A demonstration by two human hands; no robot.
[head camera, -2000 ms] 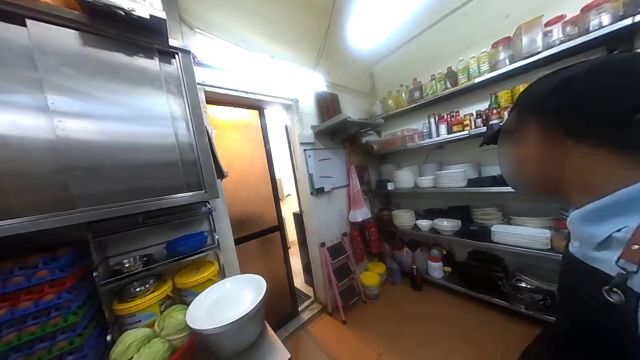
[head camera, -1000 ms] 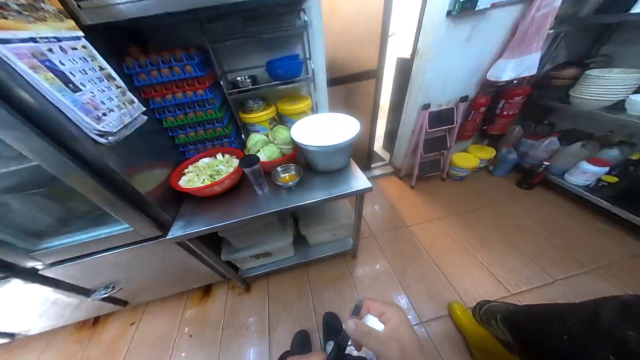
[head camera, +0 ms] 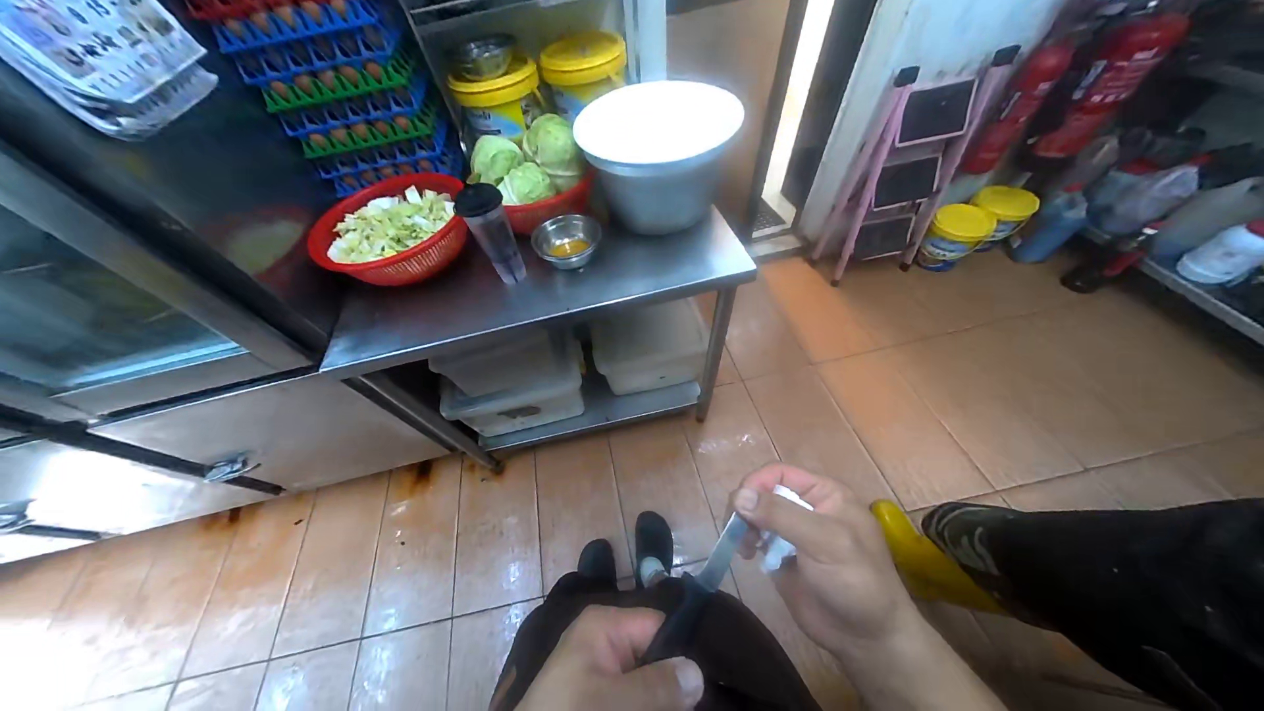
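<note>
My left hand point(head camera: 617, 660), low in the view, is closed around the dark handle of a small knife point(head camera: 723, 555). The blade points up and to the right. In my right hand point(head camera: 825, 553) is a crumpled white tissue or cloth point(head camera: 780, 541), bunched in the fingers. The thumb and fingers of that hand touch the blade near its tip. Both hands are above my lap and dark trousers, well in front of the steel table.
A steel table point(head camera: 652, 272) bears a red colander point(head camera: 395, 265) of chopped cabbage, a lidded plastic cup point(head camera: 494, 237), a small metal bowl point(head camera: 566, 242) and a large pot point(head camera: 660, 178). Another person's yellow boot point(head camera: 918, 563) is at right. A pink step stool point(head camera: 904, 168) stands by the doorway.
The view has swung down from the shelves and a person at right to the table, floor and my hands. Over the last second, my hands and the knife have come more fully into view.
</note>
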